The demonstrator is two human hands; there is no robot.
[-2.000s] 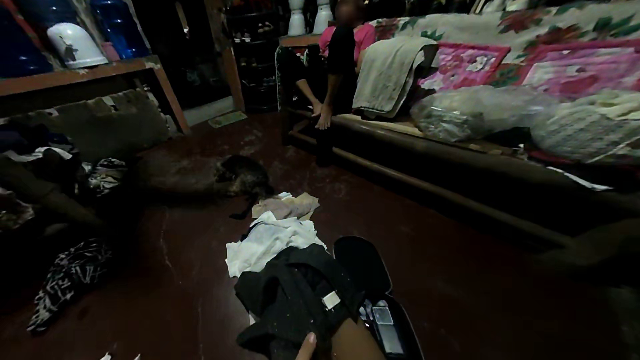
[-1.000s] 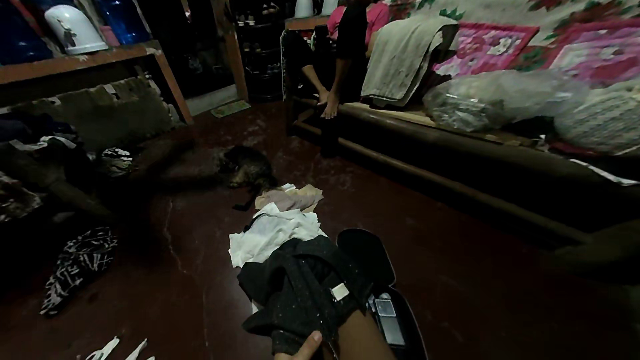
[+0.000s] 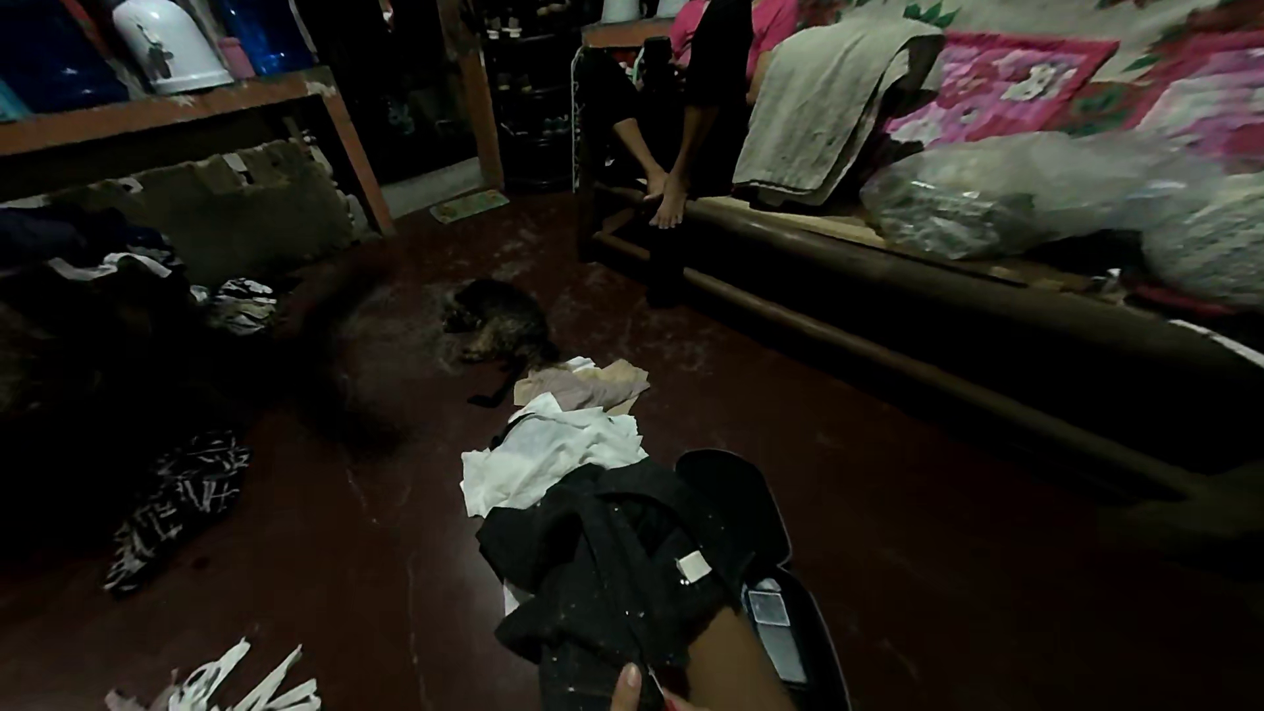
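A black garment (image 3: 602, 573) with a small white tag (image 3: 693, 566) and pale specks lies bunched in front of me. At the bottom edge, a fingertip of what seems my left hand (image 3: 626, 689) presses on its cloth, beside a thin pale and reddish thing too small to name. My right forearm (image 3: 736, 662) reaches under the garment's right side, its hand hidden. White cloth (image 3: 548, 454) and beige cloth (image 3: 588, 385) lie beyond the garment. An unzipped black case (image 3: 805, 632) holding pale, clear-topped items stands at its right.
A dark-furred animal (image 3: 499, 321) lies on the red floor. A wooden bench (image 3: 889, 267) at right bears a towel (image 3: 829, 109) and plastic bags (image 3: 997, 193); a person's bare feet (image 3: 670, 197) rest at its end. Patterned cloth (image 3: 178, 509) and white strips (image 3: 242, 681) lie at left.
The view has shifted slightly, bringing more of the white strips at lower left into sight. The garment remains under my hand, with little plain change.
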